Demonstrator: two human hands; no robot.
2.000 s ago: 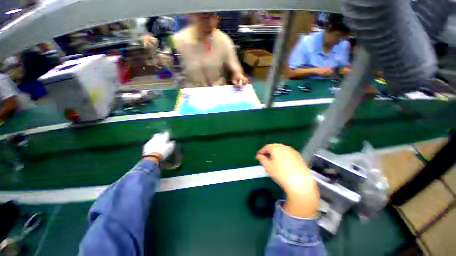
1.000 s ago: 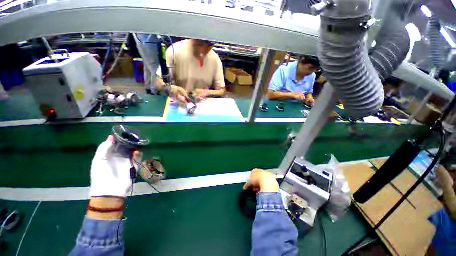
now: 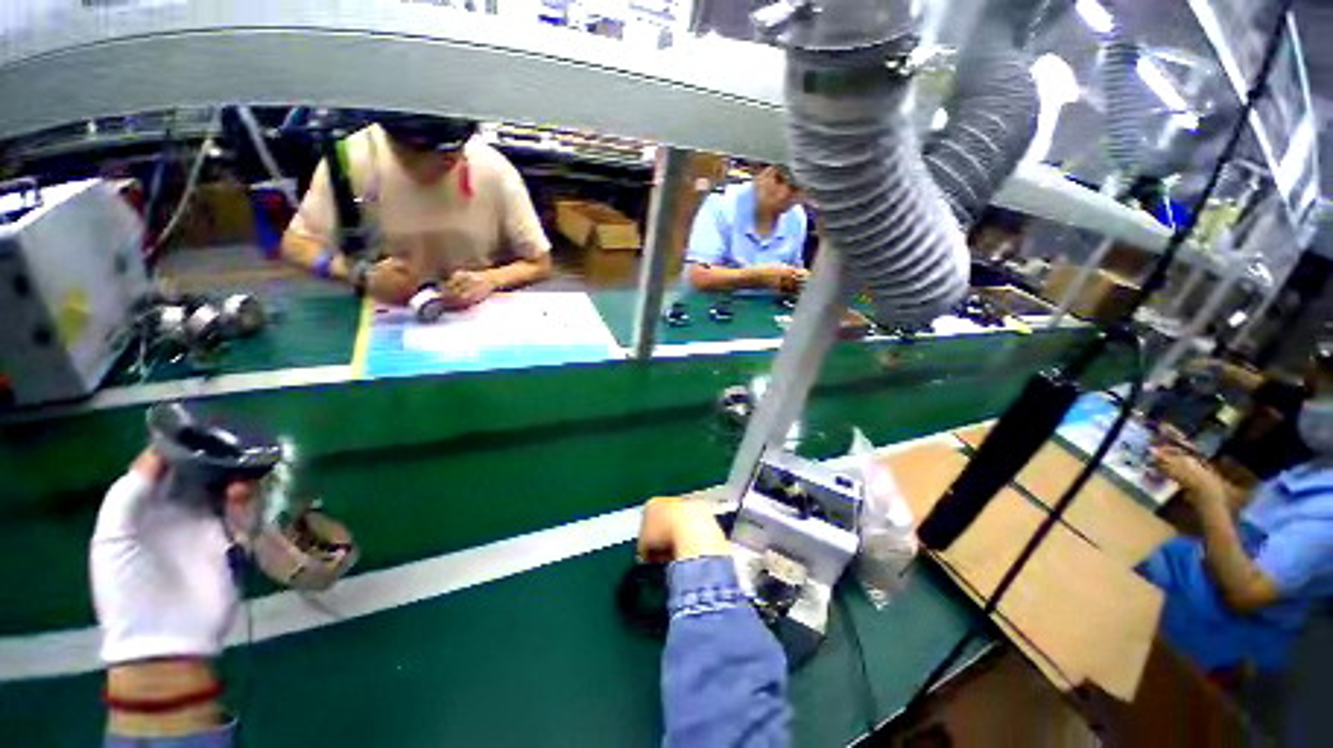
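Observation:
My gloved left hand at the left holds a dark and silver motor part at its fingertips. A brownish stator ring hangs or sits just right of that hand; thin dark leads show near it. My bare right hand is over the bench beside the screw feeder, its fingers bent down; whether it holds anything is hidden. A black round heap lies just under and left of it. The silver-white screw feeder stands right of the hand.
A clear plastic bag leans by the feeder. A black electric screwdriver hangs over cardboard sheets. A green conveyor crosses ahead, with a motor part on it. Two people sit opposite, one at the right. A grey duct hangs above.
The view has turned right. My left hand has lifted the motor part from the conveyor area, with the stator beside it. My right hand has come down beside the feeder.

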